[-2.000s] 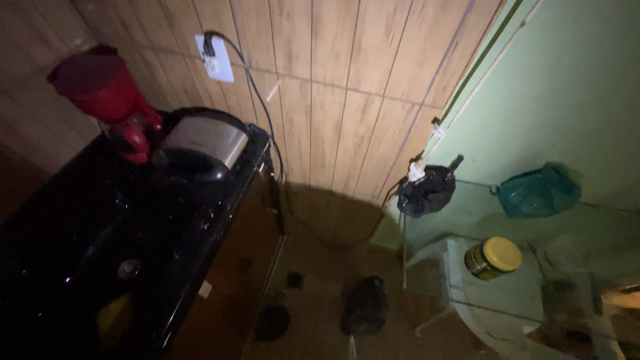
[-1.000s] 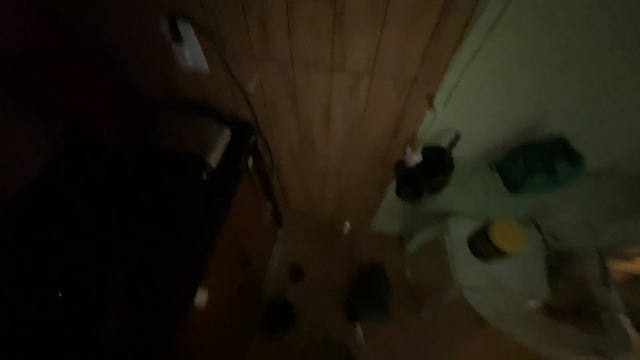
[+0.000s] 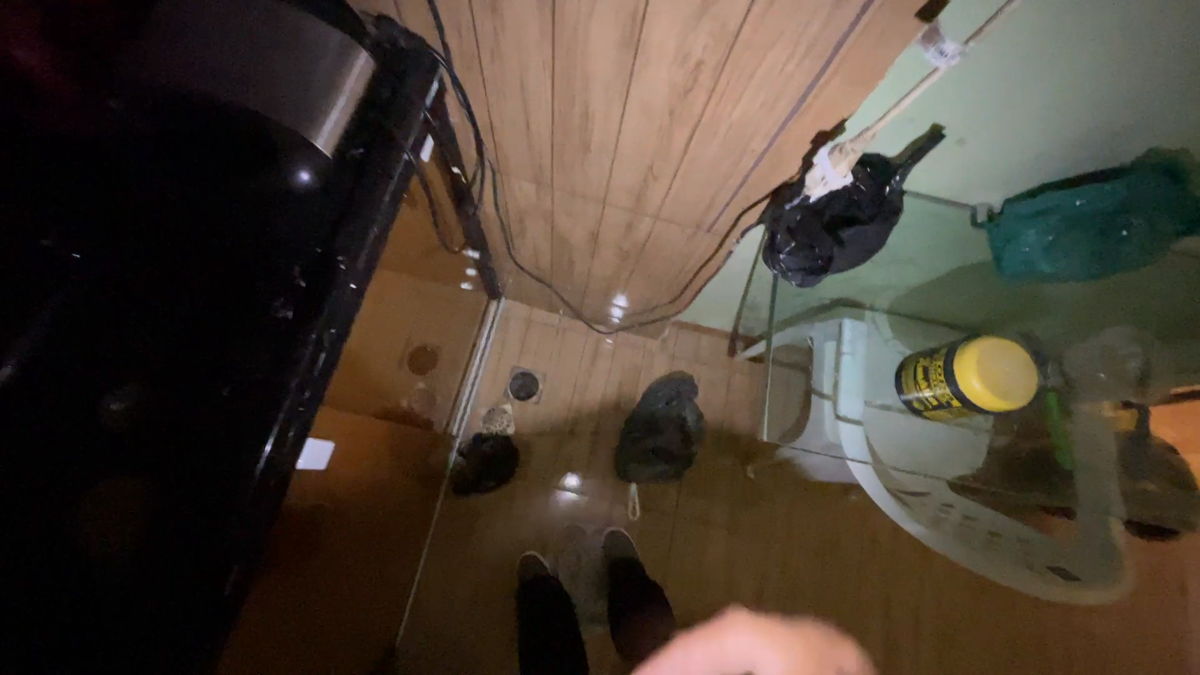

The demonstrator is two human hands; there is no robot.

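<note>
At the bottom edge, right of the middle, a blurred part of a bare hand, seemingly my right hand, comes into view. Its fingers cannot be made out, and whether it holds anything is hidden. My left hand is out of view. Up and to the right of the hand, a jar with a yellow lid sits on a clear glass surface above a white plastic chair. A black bag hangs by the wall corner, with a teal bag to its right.
A glossy black countertop fills the left, bearing a metal-fronted appliance. A dark cable droops along the wood-look wall. On the floor are a dark bag, a black object and a drain. My feet show below.
The view has shifted down and nearer, and the picture is brighter than one second ago. A hand and my feet have come in at the bottom. The red coffee maker is no longer plainly seen.
</note>
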